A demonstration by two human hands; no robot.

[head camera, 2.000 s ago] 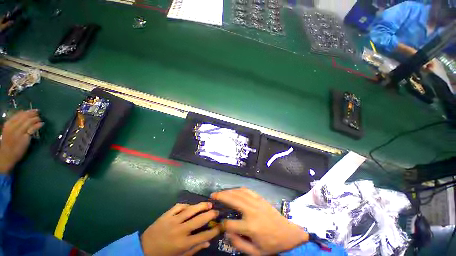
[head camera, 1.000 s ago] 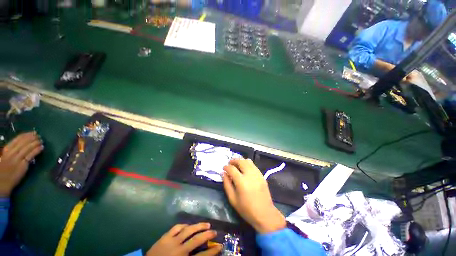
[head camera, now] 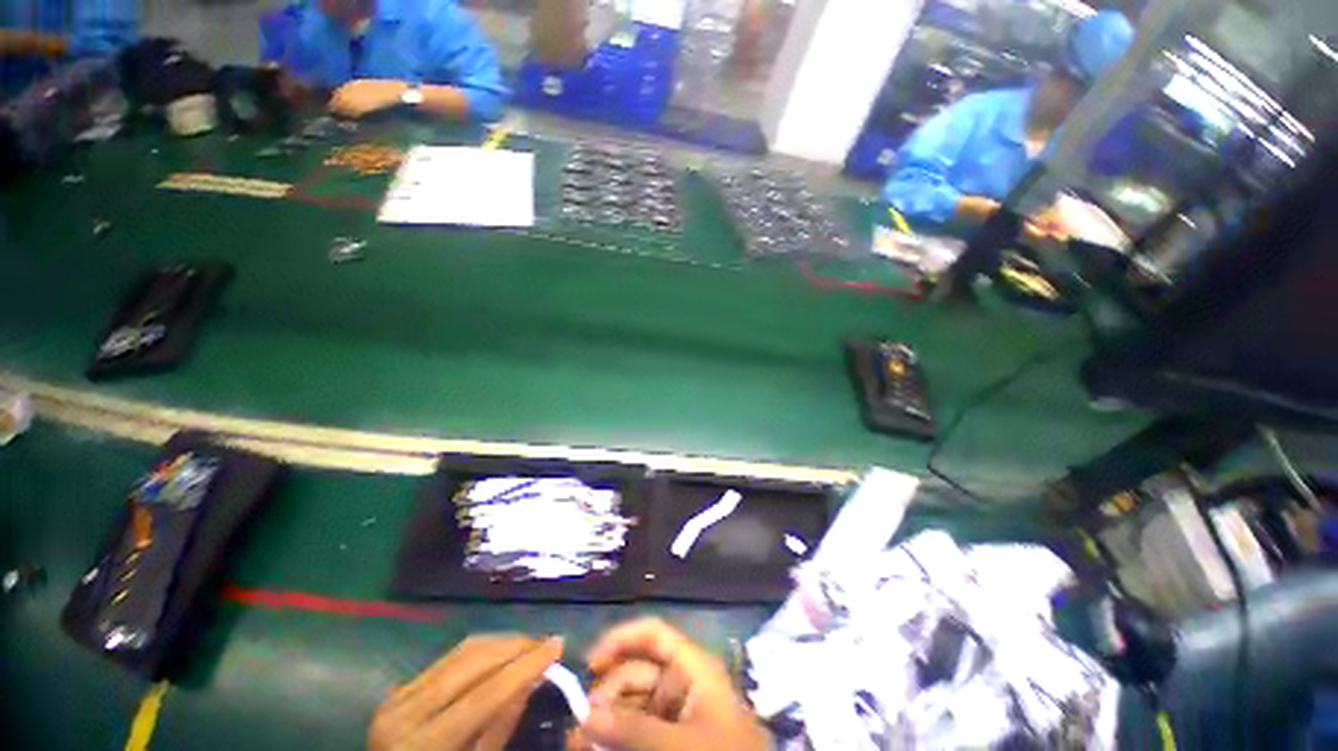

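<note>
My left hand (head camera: 467, 695) and my right hand (head camera: 663, 690) are together at the bottom middle. A white strip (head camera: 568, 687) shows between them, its lower end at my right fingertips. A dark object, partly visible below the strip, is mostly hidden by my hands. The left parts tray (head camera: 426, 550), black, holds a pile of white strips (head camera: 543, 528) just beyond my hands. The adjoining right liner tray (head camera: 746, 584) holds one curved white strip (head camera: 706, 524) and a small white piece.
A phone housing (head camera: 135, 565) lies on a black foam fixture (head camera: 235, 506) at left. Two more phones lie across the bench. Shiny plastic parts bags (head camera: 925, 646) are heaped at right, beside a long white card (head camera: 869, 517). People in blue smocks sit at the far side.
My right hand has moved from the strips in the left tray back beside my left hand, and a white strip now shows between them. The view has tilted up and turned right.
</note>
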